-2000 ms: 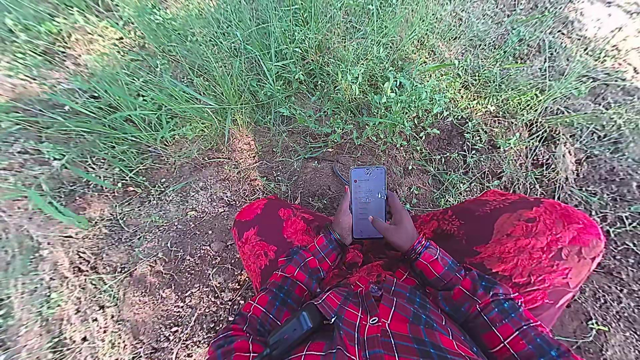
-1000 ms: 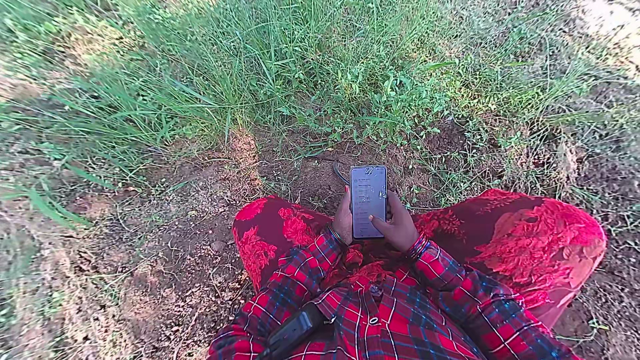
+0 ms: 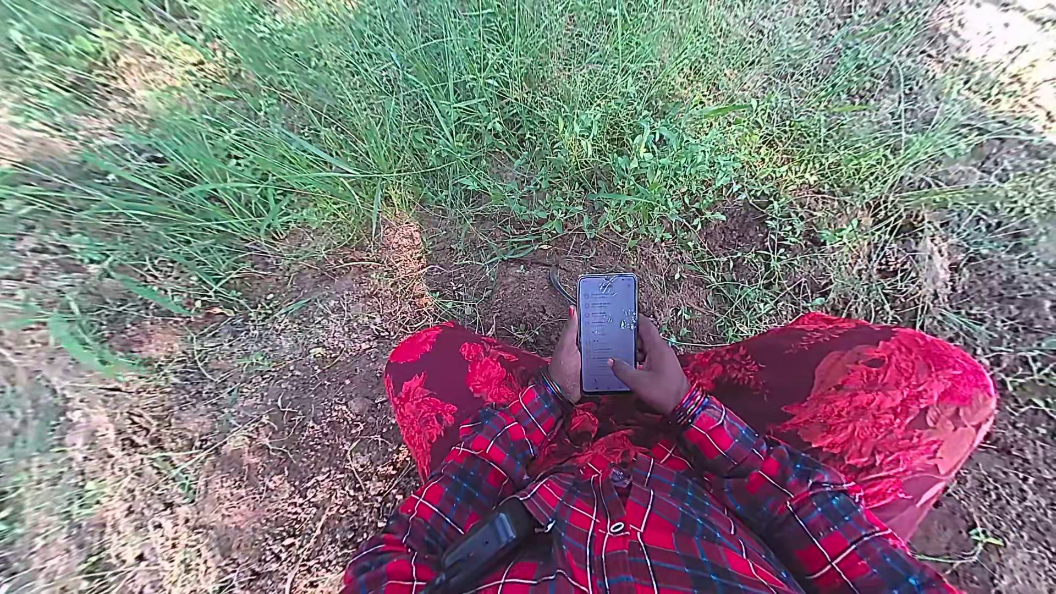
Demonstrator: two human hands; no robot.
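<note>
A smartphone (image 3: 609, 334) with a lit screen bearing rows of writing is held upright above my lap. My left hand (image 3: 566, 359) grips its left edge, the fingers mostly hidden behind it. Around the lower right edge is my right hand (image 3: 658, 371), its thumb lying over the lower part of the screen. Bangles circle both wrists beside the cuffs of a red and blue plaid shirt (image 3: 615, 528). Below, red patterned cloth (image 3: 858, 404) covers my crossed legs.
A black device (image 3: 487, 544) rests against the shirt at the lower left. Green grass (image 3: 462, 107) grows beyond my legs, and brown soil (image 3: 272, 412) with dry stalks lies to the left. Behind the phone, a thin curved dark object (image 3: 560, 285) is on the soil.
</note>
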